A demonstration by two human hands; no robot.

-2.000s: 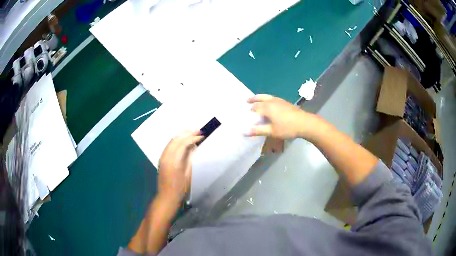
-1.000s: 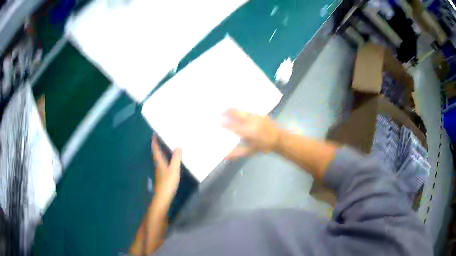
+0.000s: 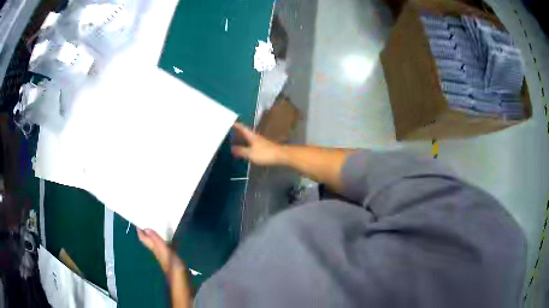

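A flat-topped white carton (image 3: 162,144) lies at a slant over the left of the green bench, overlapping other white sheets. Whether it is a closed box or a flat blank is unclear. My left hand (image 3: 158,248) is at its near lower corner, fingertips at the edge. My right hand (image 3: 257,147) is at its right corner, with some fingers spread and the fingertips at the edge. Parts of the fingers are hidden by the carton. A dark shadow lies beneath its right edge.
Crumpled clear plastic (image 3: 66,57) lies at the far left. White printed sheets (image 3: 69,283) are at the lower left. A white scrap clump (image 3: 263,56) sits at the bench edge, with small scraps around. An open brown carton (image 3: 415,90) of bluish-grey packs stands on the floor at right.
The view has turned and shifted. The white carton has moved from in front of me to the far left side, over the other white sheets. My right hand has moved from its top to its corner.
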